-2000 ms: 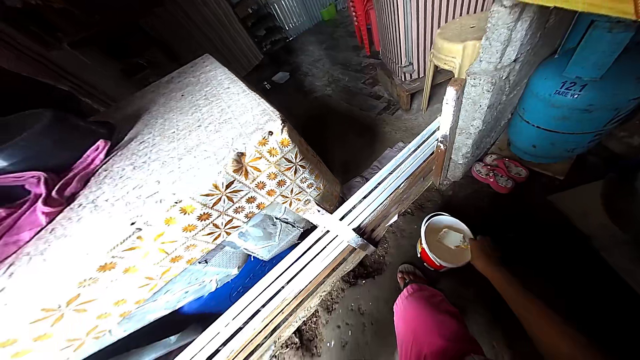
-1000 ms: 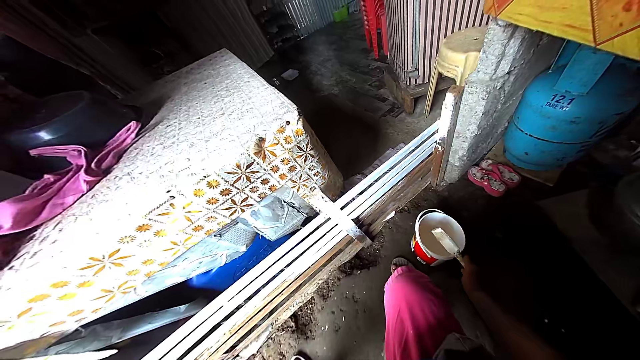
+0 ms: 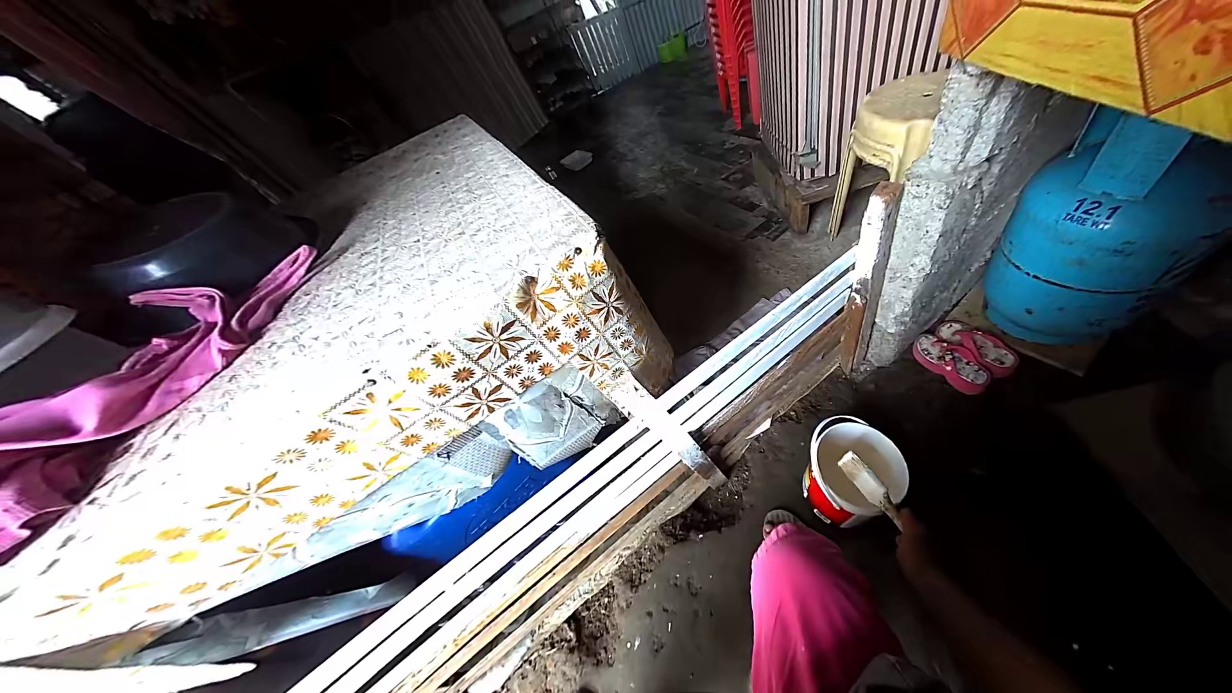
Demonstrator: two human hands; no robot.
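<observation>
My right hand (image 3: 914,547) grips the handle of a paintbrush (image 3: 866,481) whose pale, paint-covered head is over the mouth of a white plastic bucket (image 3: 825,445). Red marking shows on the bucket's side, and pale paint lies inside. The bucket stands on the floor beside my pink-clad leg. To its left runs a low wooden slat barrier (image 3: 577,491), its upper slats painted white, joined to a short upright post (image 3: 874,241). My left hand is not in view.
A table with a flowered cover (image 3: 414,289) fills the left, with a pink cloth (image 3: 192,366) on it. Beyond the barrier's right end stand a rough concrete post (image 3: 938,212), a blue gas cylinder (image 3: 1068,260), pink slippers (image 3: 965,356) and a plastic stool (image 3: 895,120).
The brush has lifted from low inside the bucket to above its rim, with its handle slanting toward my right hand. The hand has moved to the bucket's lower right.
</observation>
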